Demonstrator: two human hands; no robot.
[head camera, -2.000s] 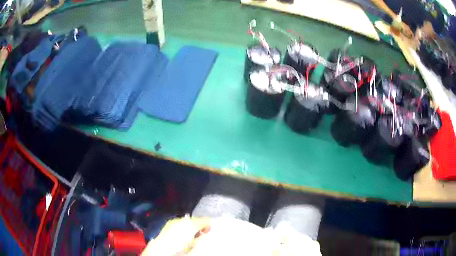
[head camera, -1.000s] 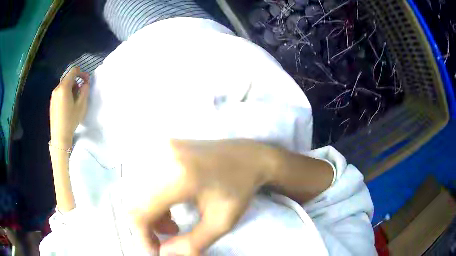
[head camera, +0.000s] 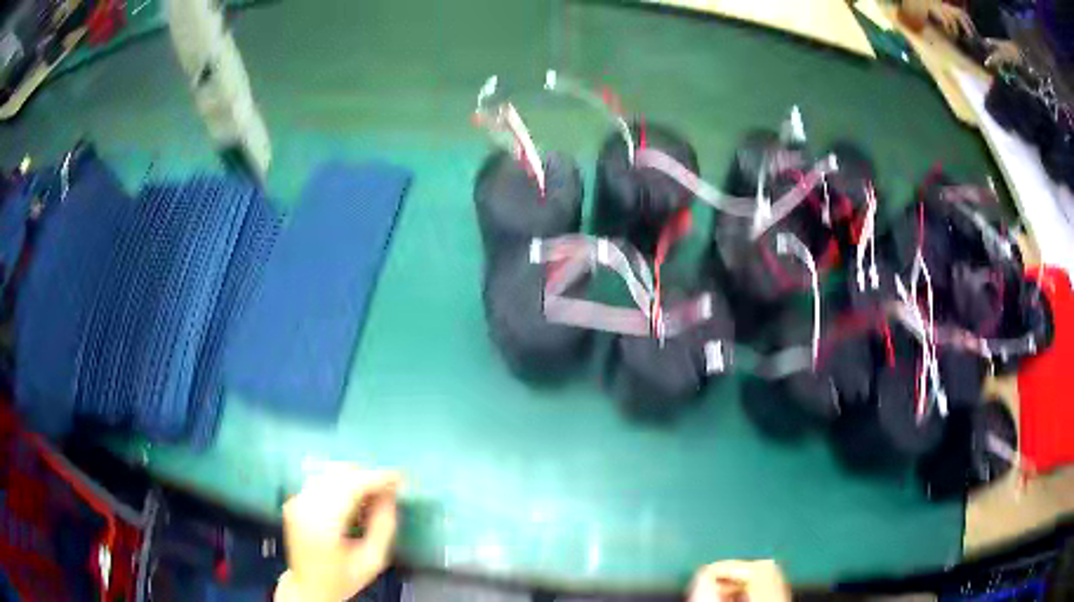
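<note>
Several black cylindrical housings (head camera: 536, 318) stand close together on the right half of the green bench (head camera: 471, 453), with red and white wires and small white connectors on top. At the left lies a thick pile of blue fabric pieces (head camera: 165, 306). A single-looking blue fabric piece (head camera: 318, 288) lies flat beside it. My left hand (head camera: 342, 529) is at the bench's front edge, below the fabric, fingers curled and blurred. My right hand (head camera: 740, 582) is at the bottom edge, mostly cut off. Neither hand touches the housings or fabric; I cannot tell whether they hold anything.
A red fabric piece (head camera: 1046, 370) lies at the far right, near white paper (head camera: 1007, 141). A pale post (head camera: 218, 82) rises behind the fabric. A red crate (head camera: 59, 517) is below the bench at left. Another person's hand (head camera: 936, 18) shows at the top right.
The view has swung from my lap, white clothing and the crate back up to the bench. Both hands now show near the bench's front edge, apart from each other.
</note>
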